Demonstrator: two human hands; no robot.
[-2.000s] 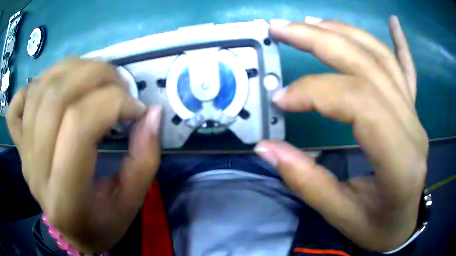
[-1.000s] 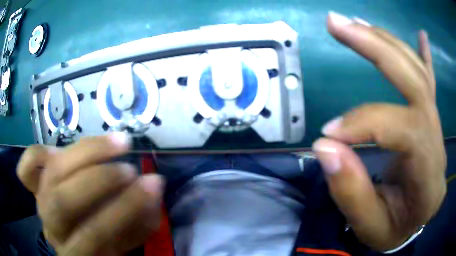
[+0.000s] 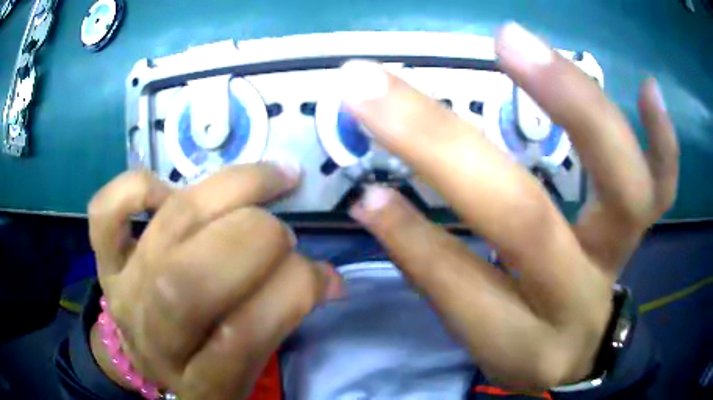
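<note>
A silver-grey metal housing (image 3: 301,183) with three round stations lies flat near the front edge. Its left blue-and-white disc (image 3: 233,134) has a pale tongue; the middle disc (image 3: 353,134) and right disc (image 3: 555,141) are partly covered by my right hand. My right hand (image 3: 485,226) is spread over the housing, index fingertip over the middle disc, thumb tip at the dark notch below it, and no part shows between them. My left hand (image 3: 211,266) is curled at the lower left, one fingertip over the plate between the left and middle stations; whether it holds anything is hidden.
The green work surface (image 3: 195,23) runs behind the housing. A small loose round disc (image 3: 100,23) lies at the upper left. A narrow silver metal part (image 3: 25,86) lies at the far left. The wearer's lap is below the surface's front edge.
The housing has shifted right, so all three stations sit more centrally. My right hand has moved left over the middle and right stations. My left hand has moved right and up onto the plate.
</note>
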